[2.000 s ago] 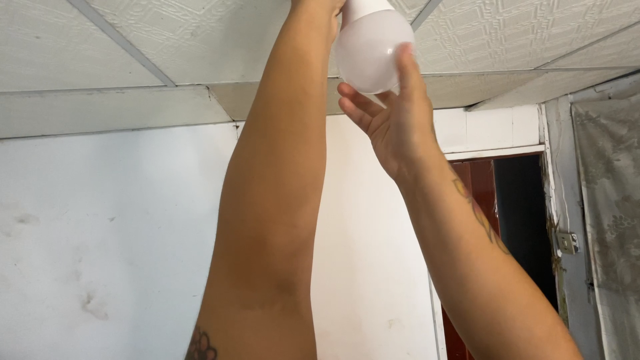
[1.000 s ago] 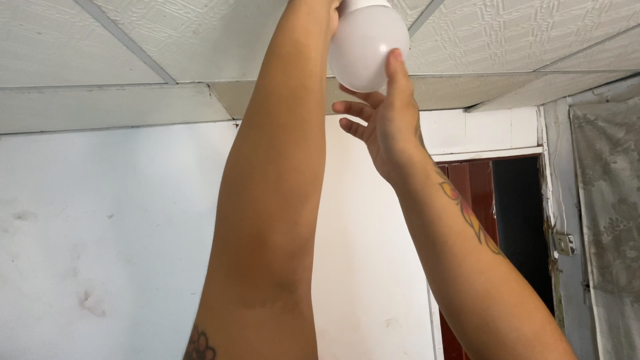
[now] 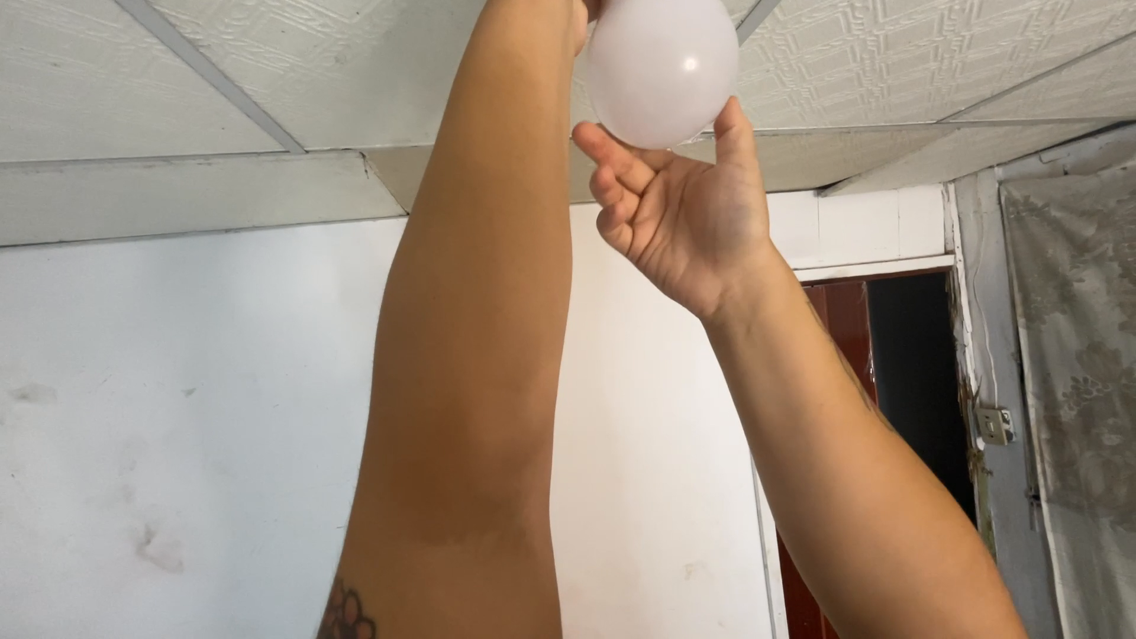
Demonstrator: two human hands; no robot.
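A round, frosted white light bulb (image 3: 664,71) hangs at the top of the view, below the textured ceiling panels. My right hand (image 3: 688,209) is under it, palm up, with the thumb at the bulb's lower right and the fingers curled near its lower left; fingertips are at or close to its surface. My left arm reaches straight up, and only the edge of my left hand (image 3: 583,22) shows beside the bulb's upper left. The rest of that hand, and whatever its fingers touch, lies outside the frame. The bulb's base is cut off too.
Ceiling panels (image 3: 852,62) with grey strips run overhead. A white wall (image 3: 195,399) with smudges stands behind. To the right are a doorway with a dark red door (image 3: 843,328), a wall switch or outlet box (image 3: 995,426) with a cable, and a patterned grey curtain (image 3: 1078,355).
The bulb's white base, partly visible before, is now out of frame. My right hand has turned so that more of its palm shows, and its thumb has shifted around the bulb's lower right.
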